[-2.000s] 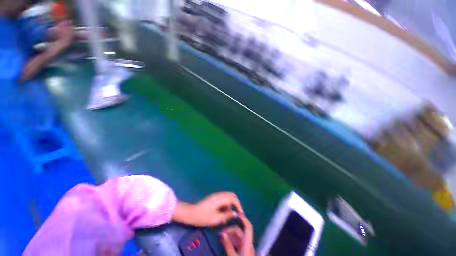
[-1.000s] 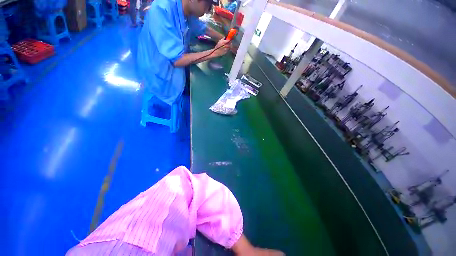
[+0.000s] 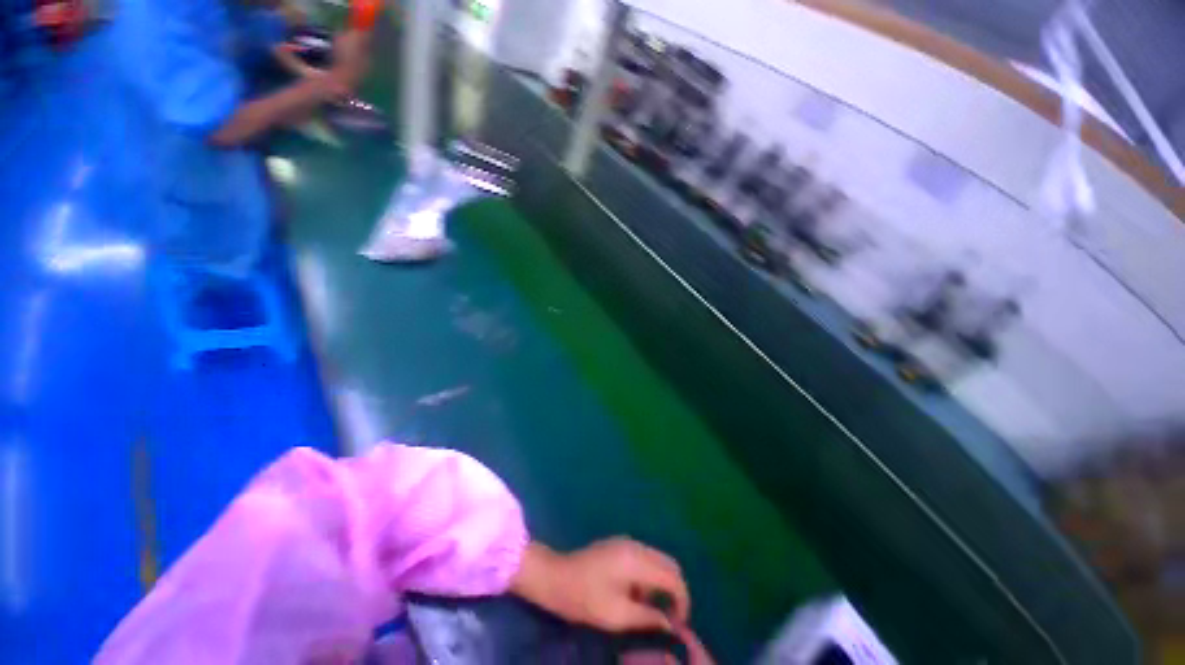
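The picture is blurred. My left hand (image 3: pixel 621 585), in a pink sleeve, is at the bottom centre with its fingers bent over a small dark thing, too blurred to name. Fingertips that may belong to my right hand show just beside it at the bottom edge; the rest of that hand is cut off. A dark object lies under my left wrist at the bottom edge. A white-edged block, perhaps the phone box (image 3: pixel 832 633), is cut off by the bottom edge to the right of my hands.
The green bench (image 3: pixel 520 390) runs away to the upper left. A clear plastic bag (image 3: pixel 413 224) lies on it by a white post. A worker in blue (image 3: pixel 195 78) is at the far left, near a blue stool (image 3: pixel 228 318). Racked fixtures (image 3: pixel 780 169) stand behind the bench.
The view has swung left and right again. My left hand, partly cut off at the bottom one second ago, shows again with bent fingers, and the white-edged block is partly back in view.
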